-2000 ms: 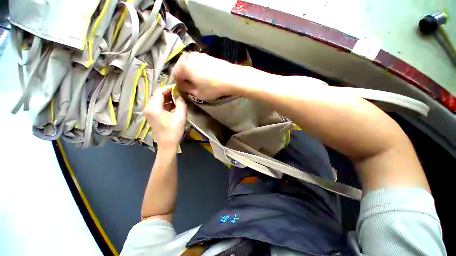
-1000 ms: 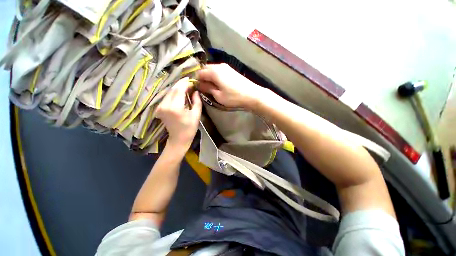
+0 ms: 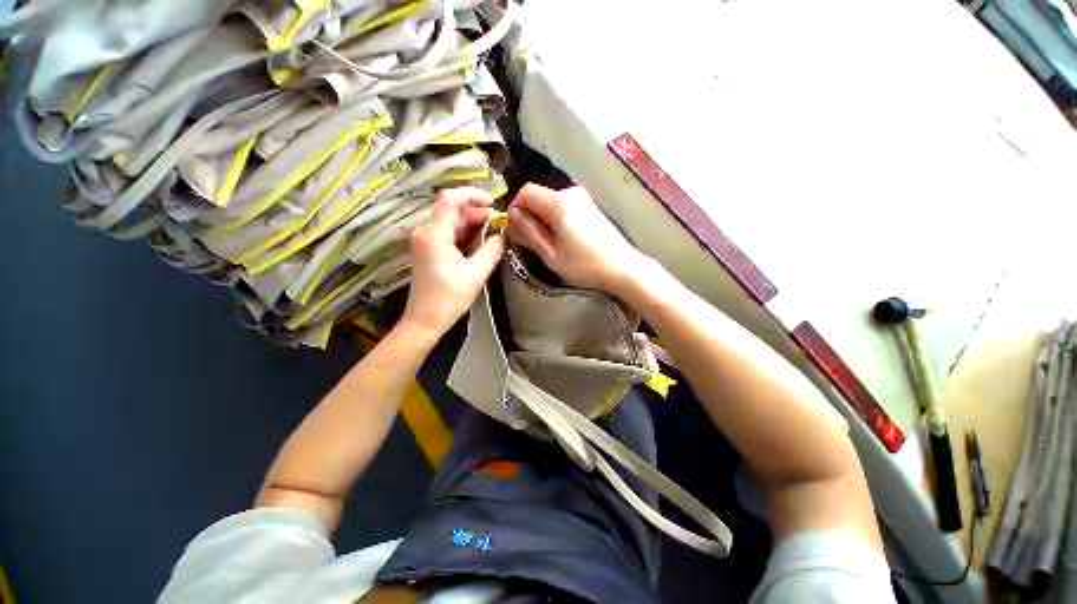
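The beige bag body [image 3: 567, 325] lies over my lap, its opening with a dark zipper [image 3: 573, 287] facing up. A long beige handle [image 3: 626, 478] hangs from it toward the lower right. My left hand [image 3: 452, 262] and my right hand [image 3: 570, 236] meet at the bag's far corner, fingertips pinching it at a bit of yellow tape [image 3: 498, 221]. The fingers hide part of that corner. More yellow tape [image 3: 660, 383] sticks out at the bag's right end.
Stacked bags [image 3: 295, 153] with yellow edges heap at upper left. Red strips [image 3: 697, 218] line the edge of the pale worktable [image 3: 779, 106]. A hammer [image 3: 921, 401] and small dark snips [image 3: 978, 472] lie on it, with folded beige-grey pieces [image 3: 1039, 472] at far right. My dark apron [image 3: 520, 507] covers my lap.
The view has turned and shifted toward the table, so the hammer sits further in and the snips and folded pieces show. Both hands stay together at the taped corner.
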